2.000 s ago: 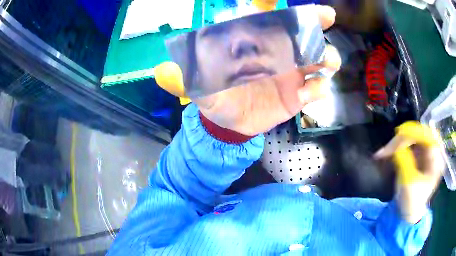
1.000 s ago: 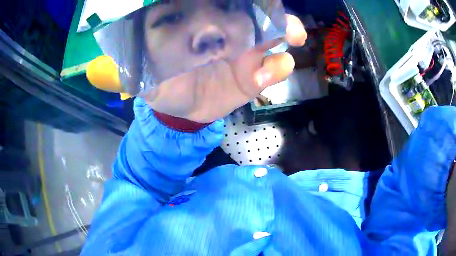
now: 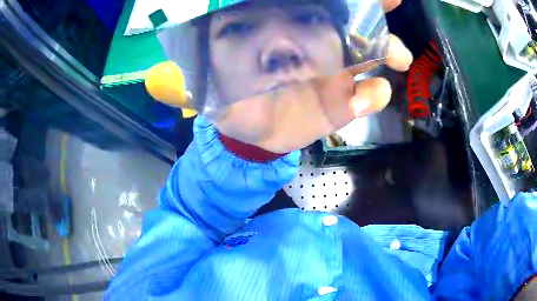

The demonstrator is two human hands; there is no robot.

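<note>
A thin mirror plate [image 3: 277,56] is held up close to the camera at the top centre. It reflects part of a person. My left hand [image 3: 282,117] holds it from below by its edges, palm up, with a yellow finger cot on the thumb at the left and bare fingertips at the right edge. The plate's top edge is cut off by the frame. My right hand is out of the picture; only its blue sleeve [image 3: 497,247] shows at the lower right.
Open white housings [image 3: 491,141] with electronics stand on the green bench [image 3: 456,35] at right. A red coiled hose [image 3: 419,88] hangs beside it. A green box [image 3: 126,62] bearing white paper is at upper left. A dark tray [image 3: 341,154] and perforated surface [image 3: 321,187] lie below the plate.
My right hand, earlier visible with yellow finger cots at the right, has left the picture. My left hand still holds the plate, now larger and closer than two seconds ago. The view has shifted.
</note>
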